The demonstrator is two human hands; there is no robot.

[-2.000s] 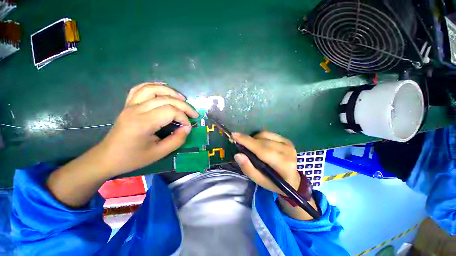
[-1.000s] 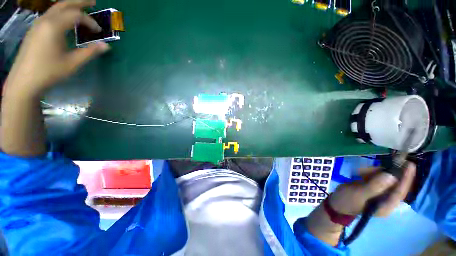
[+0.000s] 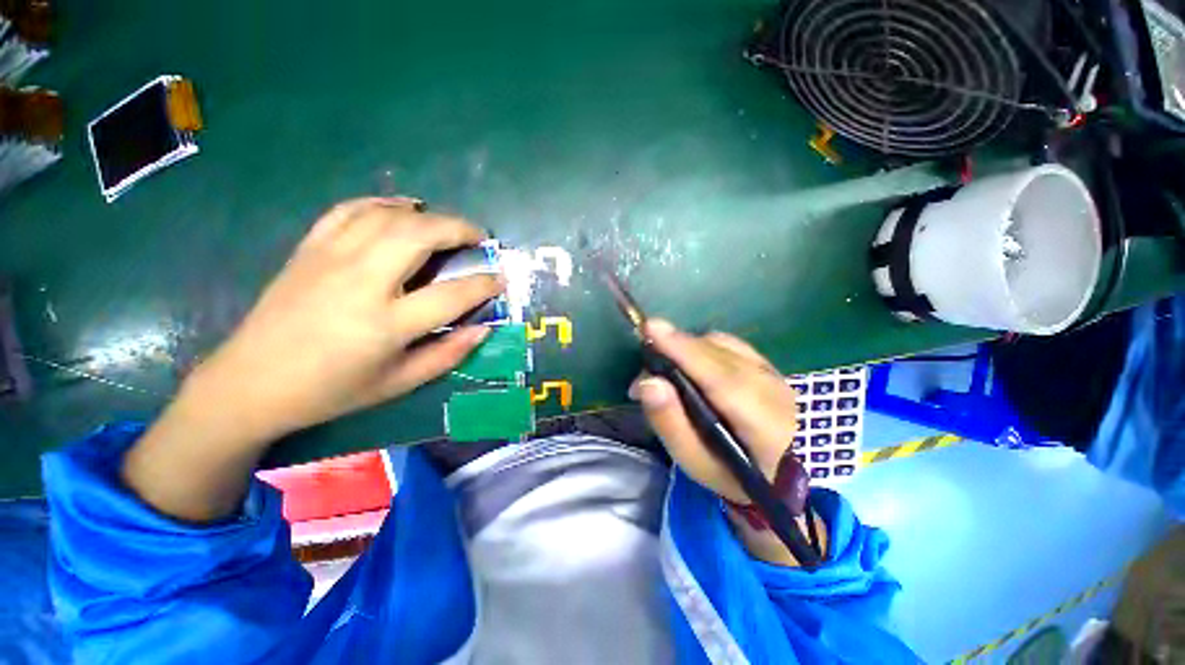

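My left hand holds an LCD module by its edges over the topmost board, where glare washes out the detail; the flex cable end is not clear. Two green PCBs lie below it in a column, the middle one partly under my fingertips. Hooked side flex tails stick out to the right of the boards. My right hand holds the black soldering iron like a pen. Its tip points up-left, just right of the top board's tail, and appears apart from it.
A loose LCD module lies at upper left, with more stacks at the left edge. Solder wire trails at left. The fume fan and white tub stand at right. A person's blue sleeve shows at the right edge.
My left hand has come back from the upper-left stack with a module, leaving a loose one there. My right hand has brought the iron back from the white tub to beside the boards.
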